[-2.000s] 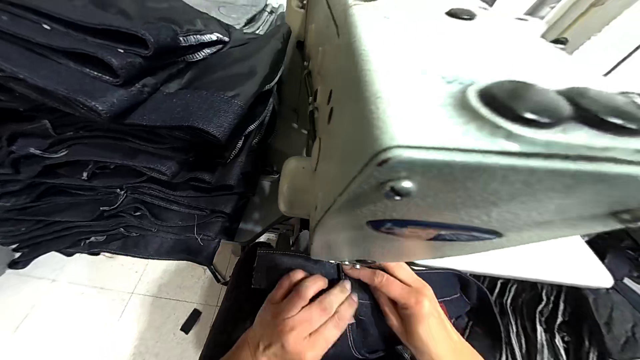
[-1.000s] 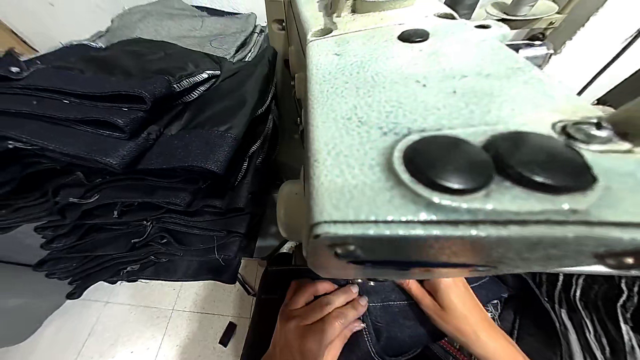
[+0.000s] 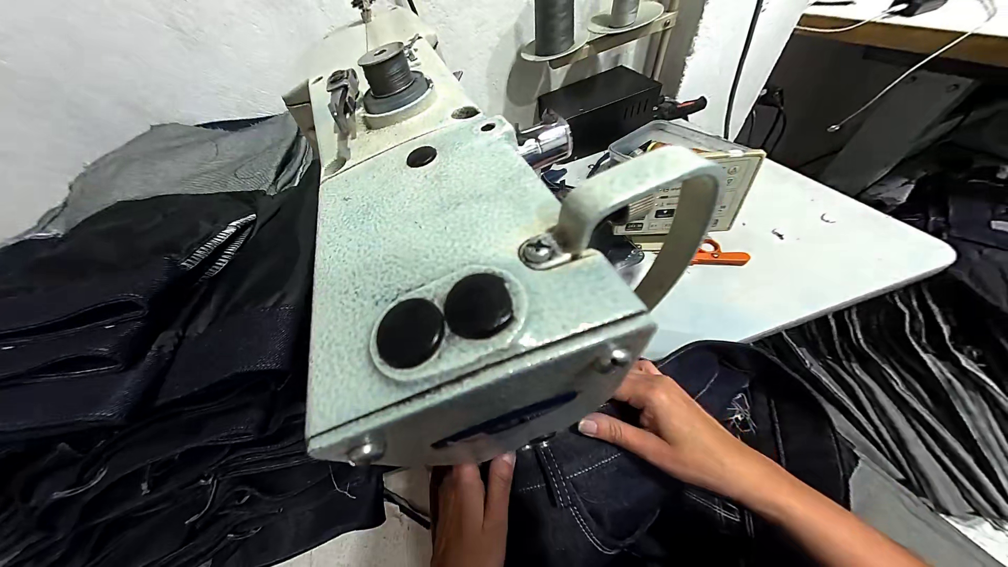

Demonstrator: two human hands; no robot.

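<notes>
A pale green industrial sewing machine (image 3: 417, 228) fills the middle of the view, its head hiding the needle area. Dark denim trousers (image 3: 598, 488) with light topstitching lie below and in front of it. My left hand (image 3: 472, 508) rests at the left edge of the denim, its fingertips partly hidden under the machine head; its grip cannot be made out. On the right, my right hand (image 3: 654, 417) lies over the denim beside the machine head, thumb apart from the fingers, some fingertips hidden. A belt loop (image 3: 554, 476) shows between the two hands.
Stacked dark denim pieces (image 3: 142, 354) stand at the left. On the white table (image 3: 835, 228) at the right are a plastic box (image 3: 693, 185) and an orange-handled tool (image 3: 720, 256). More denim (image 3: 913, 386) hangs at the far right. Thread spools (image 3: 387, 75) sit behind.
The view has swung widely, showing more of the machine top and table. My hands have moved apart on the denim compared with two seconds ago.
</notes>
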